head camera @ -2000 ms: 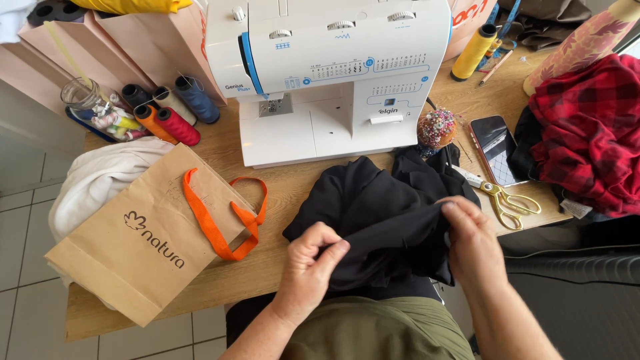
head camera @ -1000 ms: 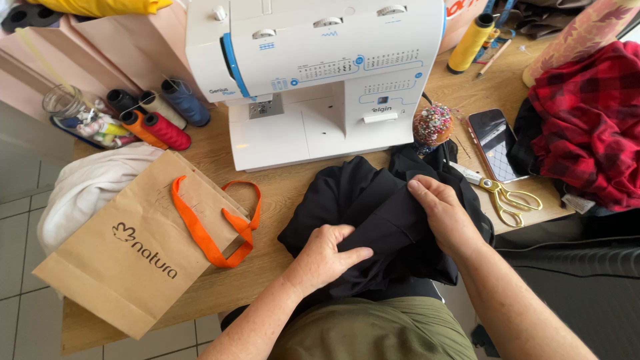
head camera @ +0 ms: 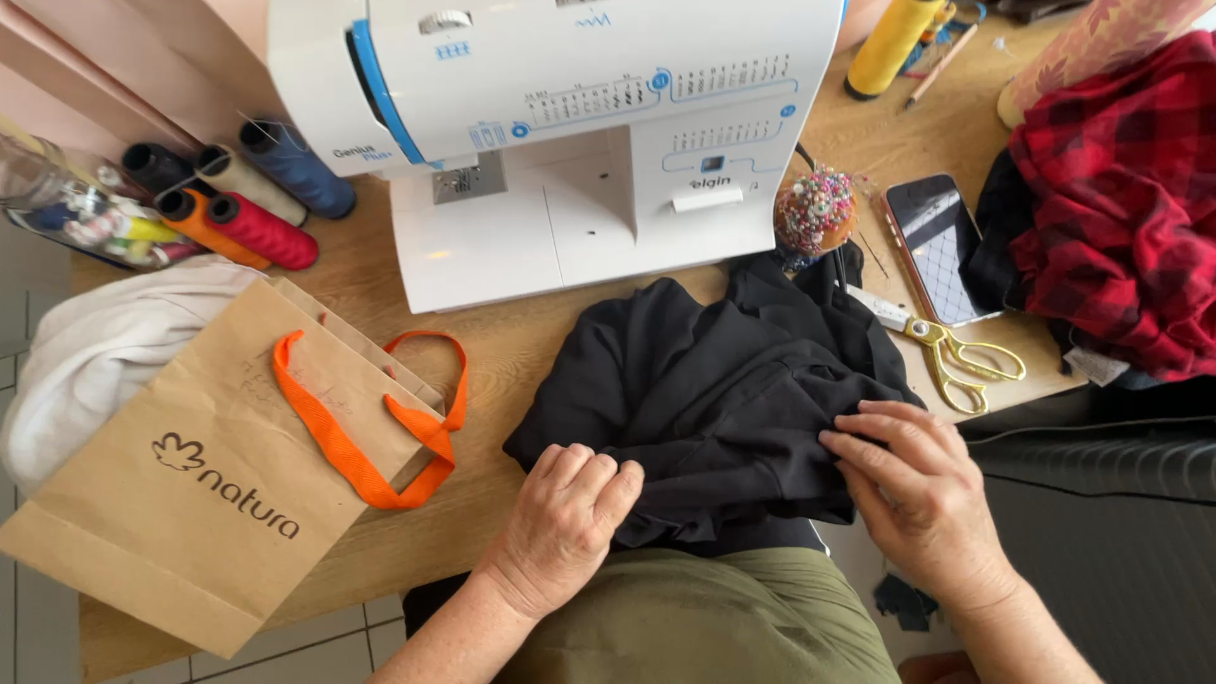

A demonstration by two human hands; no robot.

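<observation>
A bunched black cloth garment (head camera: 722,380) lies over the front edge of the wooden table, before a white Elgin sewing machine (head camera: 589,218). My left hand (head camera: 560,522) has its fingers curled at the garment's lower left edge and seems to pinch the cloth. On the lower right side, my right hand (head camera: 912,484) rests its fingertips on the fabric, its fingers slightly bent; the thumb is mostly hidden, so its grip is unclear. Gold-handled scissors (head camera: 936,337) lie right of the garment, blades partly under or beside the cloth. A pincushion full of pins (head camera: 815,214) stands behind it.
A paper bag (head camera: 190,456) with orange handles leans over white cloth (head camera: 95,351) at left. Several thread spools (head camera: 275,233) lie behind. On the right are a phone (head camera: 936,247), a red-and-black plaid cloth (head camera: 1130,209), a yellow thread spool (head camera: 883,47) and a pencil (head camera: 940,66).
Both hands have moved apart and down toward the garment's lower edges. The fold of black cloth held up between them earlier now lies lower and flatter.
</observation>
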